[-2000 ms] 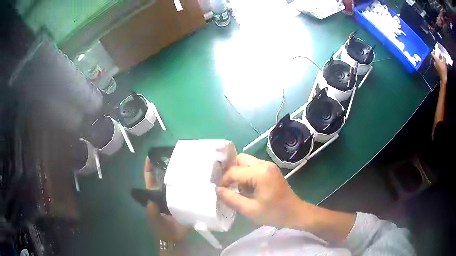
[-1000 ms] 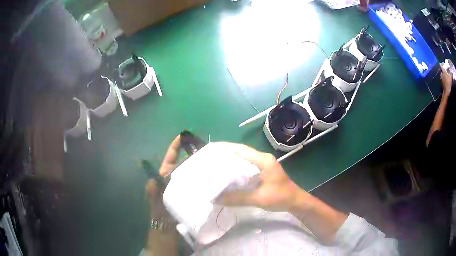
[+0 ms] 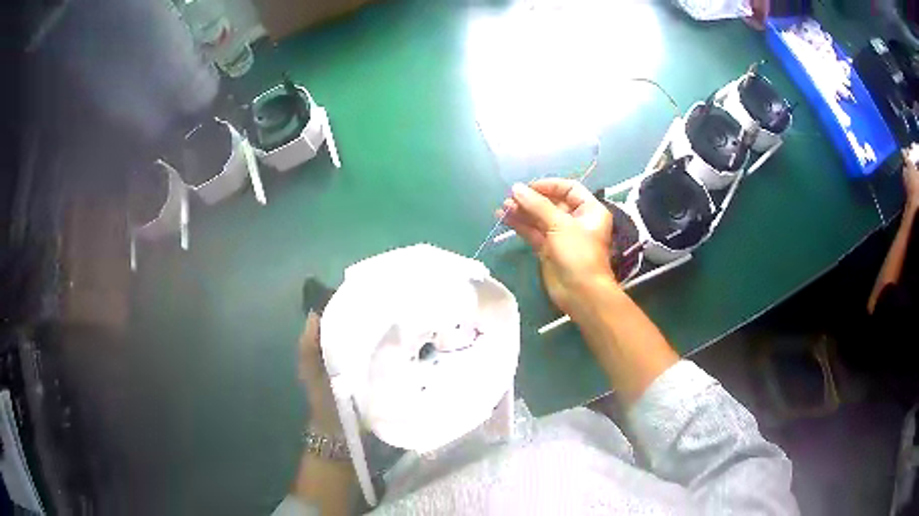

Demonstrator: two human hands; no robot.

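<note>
A white rounded camera base housing (image 3: 403,393) is held up near the front of my body, its face with a small central hole turned toward me. White antennas hang at its lower left and lower right. My left hand (image 3: 320,388) grips the housing from its left side, mostly hidden behind it. My right hand (image 3: 564,237) is above and right of the housing, with thumb and fingertips pinched on a thin bluish lead wire (image 3: 491,240) that runs to the housing's upper edge. A black bracket part (image 3: 316,294) shows behind the housing.
Several white-and-black units (image 3: 675,207) stand in a row at the right. More units (image 3: 287,126) stand at the left. A blue parts bin (image 3: 862,141) with small white parts is at far right, beside another person's arm (image 3: 896,247). Strong glare lies on the green bench (image 3: 403,131).
The housing has turned so its holed face shows. My right hand has left the housing and moved up and right, now pinching the wire. My left hand still holds the housing.
</note>
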